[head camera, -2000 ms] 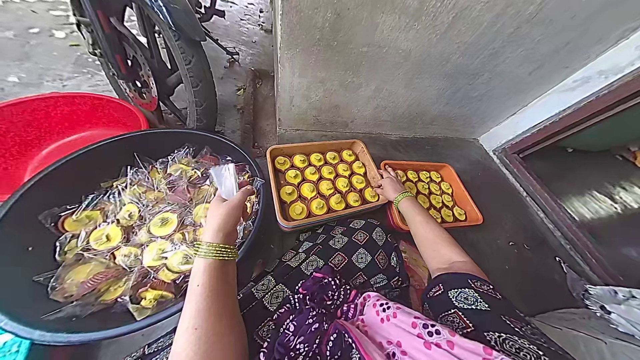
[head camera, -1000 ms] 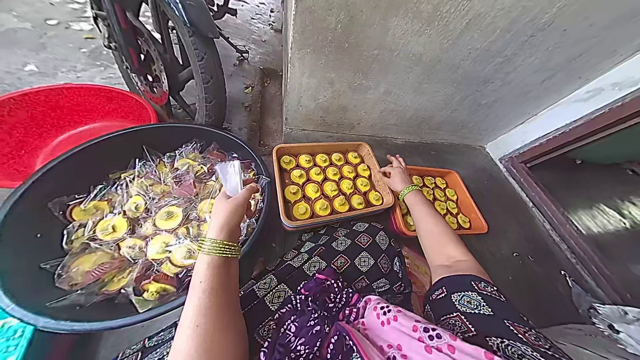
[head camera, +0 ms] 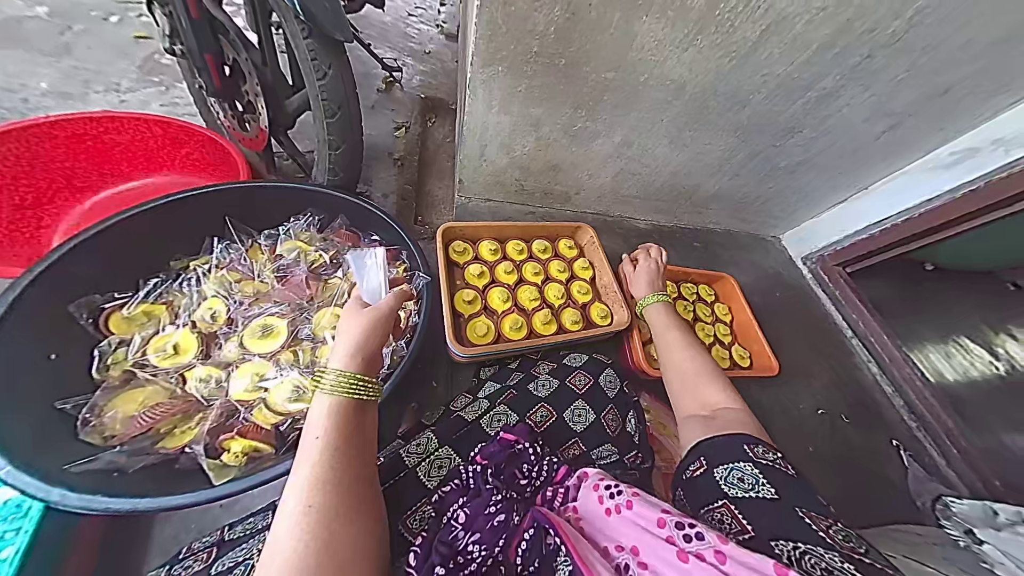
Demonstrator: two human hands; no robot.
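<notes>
My left hand (head camera: 372, 324) holds a sheaf of clear plastic bags (head camera: 369, 274) over the right side of a black tub (head camera: 104, 500). Bagged clay lamps with yellow filling (head camera: 264, 334) lie heaped in that tub. My right hand (head camera: 644, 270) is over the left end of an orange tray (head camera: 760, 320), its fingers bent together; whether it pinches anything cannot be told. Yellow pieces (head camera: 704, 332) lie in rows in this tray. Between my hands, a tan-orange tray (head camera: 612, 300) carries rows of yellow-filled clay lamps (head camera: 529, 297).
A red tub (head camera: 120, 160) stands behind the black tub at the left. Beyond it is a motorcycle wheel (head camera: 320, 96). A grey wall (head camera: 640, 104) rises behind the trays, with a brown frame (head camera: 888, 344) at the right. Patterned cloth (head camera: 552, 400) covers my lap before the trays.
My right hand has moved off the right rim of the lamp tray to above the left end of the orange tray. My left hand keeps the bags over the black tub.
</notes>
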